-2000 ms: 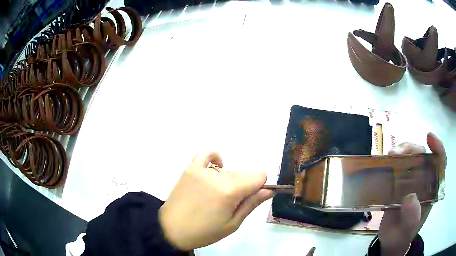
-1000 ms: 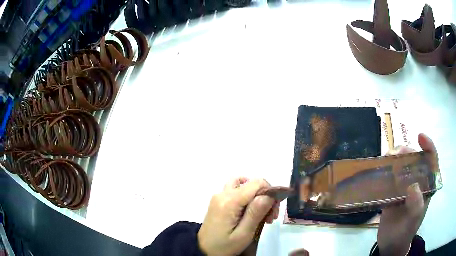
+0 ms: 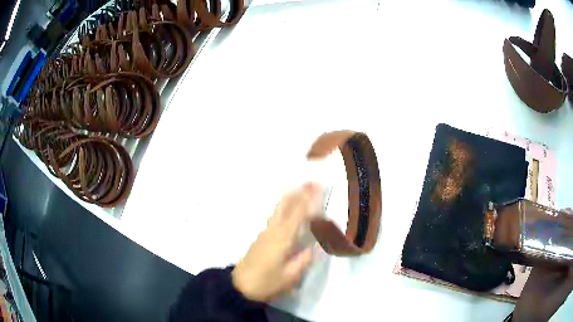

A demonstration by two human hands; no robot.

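A brown C-shaped leather strap (image 3: 371, 195) with a black speckled inner strip shows at the middle, its opening facing left. My left hand (image 3: 279, 242) is blurred and is shut on the strap's lower end. My right hand (image 3: 543, 292) is at the lower right edge, mostly hidden under the clear, brown-stained roller box (image 3: 545, 229) and cut off by the frame. It grips the box, whose roller end points left over the black pad (image 3: 468, 207).
Rows of nested brown straps (image 3: 113, 104) stand at the left of the white table (image 3: 207, 151). A brown strap (image 3: 534, 75) stands at the upper right, another partly cut off beside it. A pink-white printed sheet (image 3: 543, 154) and a small stick (image 3: 534, 179) show by the pad.
The strap's end has left the roller, and the whole strap now shows left of the pad in my left hand. The roller box, pad and right hand have shifted right in view.
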